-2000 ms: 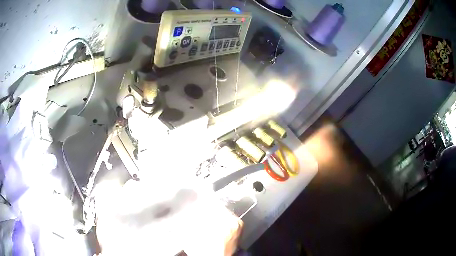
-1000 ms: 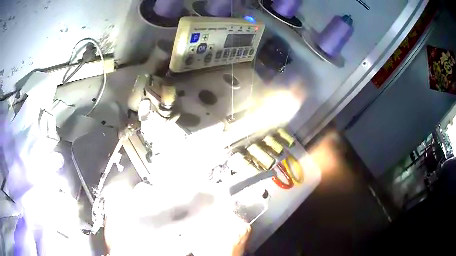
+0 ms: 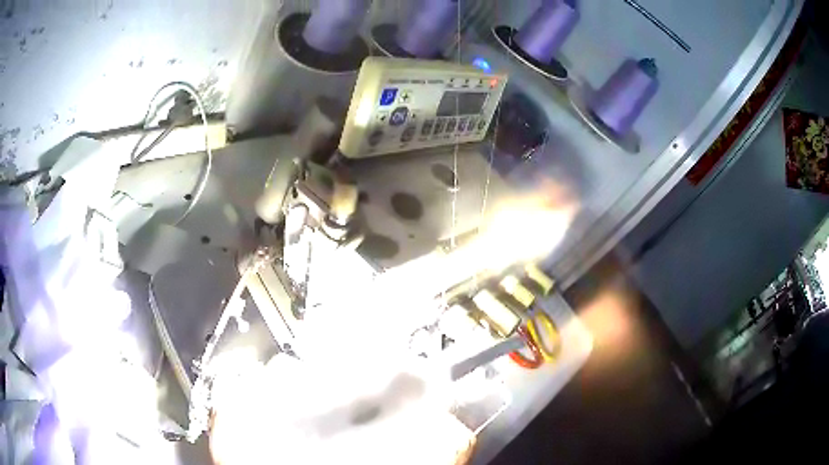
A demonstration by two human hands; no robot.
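Observation:
White glare covers the fabric (image 3: 345, 422) and the sewing area at the bottom centre, so the needle and presser foot cannot be made out. The overlock machine (image 3: 414, 195) fills the centre. A skin-toned edge of my left hand (image 3: 218, 443) shows at the bottom, left of the glare. A small part of my right hand (image 3: 464, 441) shows at the bottom, right of the glare. Both are washed out and cut off by the frame edge; their fingers and grip are hidden. Pale and lilac cut pieces (image 3: 82, 363) lie at the left.
The control panel (image 3: 423, 109) stands behind the machine head, with purple thread cones (image 3: 627, 95) beyond. Ribbed tension knobs (image 3: 495, 311) and scissors with red and yellow handles (image 3: 543, 336) lie right of the glare. A white cable (image 3: 207, 150) loops at upper left.
The view has shifted, so the machine, panel and cones sit lower and further right. Less of my right hand shows at the bottom edge. Fabric movement cannot be told in the glare.

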